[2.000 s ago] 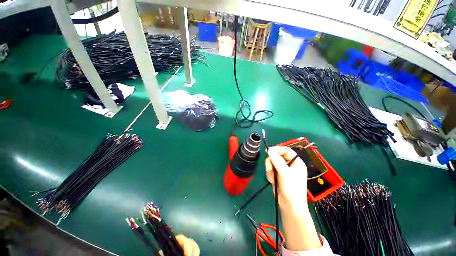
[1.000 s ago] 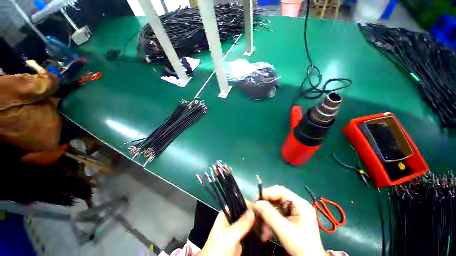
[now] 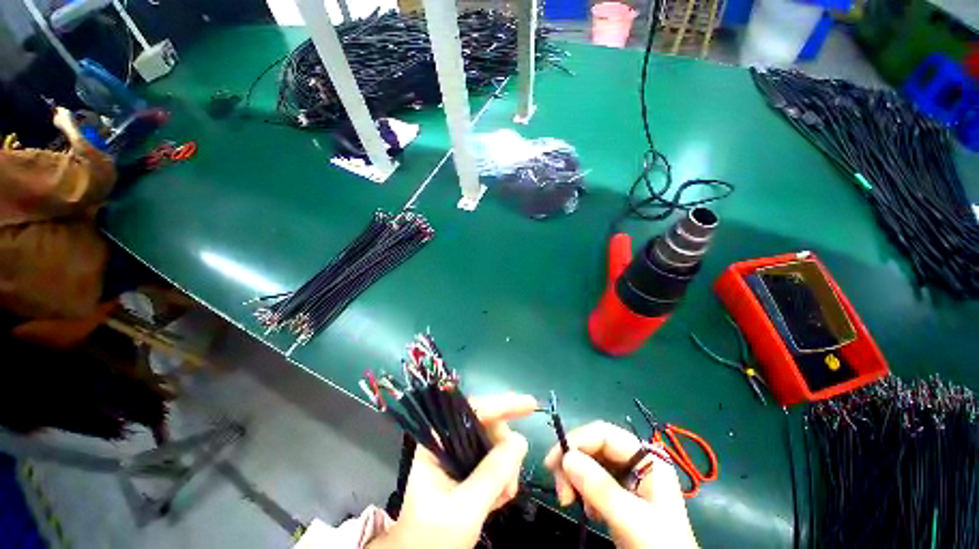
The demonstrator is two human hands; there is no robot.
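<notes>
My left hand [image 3: 464, 472] is closed around a bunch of black cables [image 3: 435, 413] whose red, white and green wire ends fan out at the top. Its index finger points right, close to the tip of a single cable. My right hand [image 3: 612, 472] holds that single black cable [image 3: 558, 421] upright between thumb and fingers, with short wire ends at its tip. Both hands are at the bench's front edge. Orange-handled scissors [image 3: 684, 450] lie just right of my right hand.
A red heat gun [image 3: 644, 290] stands nozzle up. Right of it are nippers [image 3: 741, 365], a red box [image 3: 757, 343] and a cable pile [image 3: 891, 461]. A small cable bundle [image 3: 349, 273], plastic bag [image 3: 537, 177] and white shelf legs [image 3: 453, 97] are beyond. A person [image 3: 54, 231] is at far left.
Two seconds ago my right hand was over the red box; it came back beside my left hand. Since one second ago, the hands parted slightly and my left index finger extended toward the single cable's tip.
</notes>
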